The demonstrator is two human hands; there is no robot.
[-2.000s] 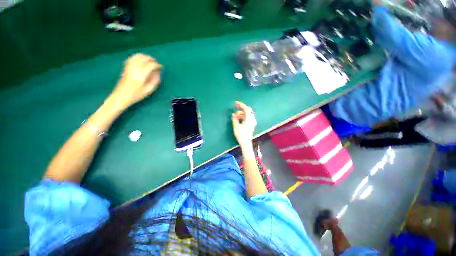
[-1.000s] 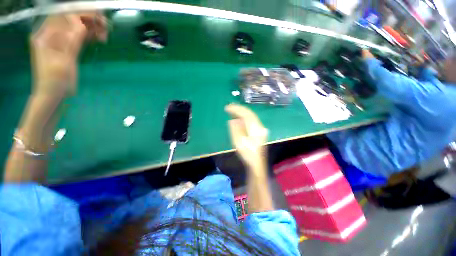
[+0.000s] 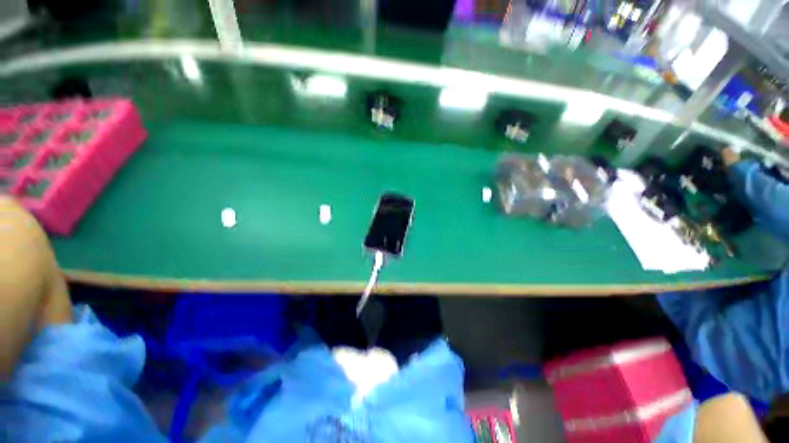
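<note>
The smartphone [image 3: 390, 226] lies screen-dark on the green mat, with a white cable [image 3: 371, 284] running from its lower end over the bench edge. At the left stands a pink compartment tray [image 3: 95, 177] with green boards in its pockets. Only my left forearm [image 3: 26, 277] shows, cut off by the left edge; the hand is out of the picture. A bit of my right forearm [image 3: 728, 420] shows at the lower right; that hand is out of view too. Small white pieces [image 3: 324, 214] lie singly on the mat.
Black modules [image 3: 516, 125] stand in a row along the far side below a white rail [image 3: 415, 71]. A clear plastic parts box [image 3: 554, 190], white paper [image 3: 653, 234] and dark parts lie at right, beside a neighbour's blue sleeve [image 3: 770, 208]. Below are a pink box [image 3: 619, 389] and blue stool [image 3: 229, 324].
The view has swung left and the pink compartment tray has come in. My left hand has left the picture at the left, and my right hand at the lower right. The phone stays on the mat.
</note>
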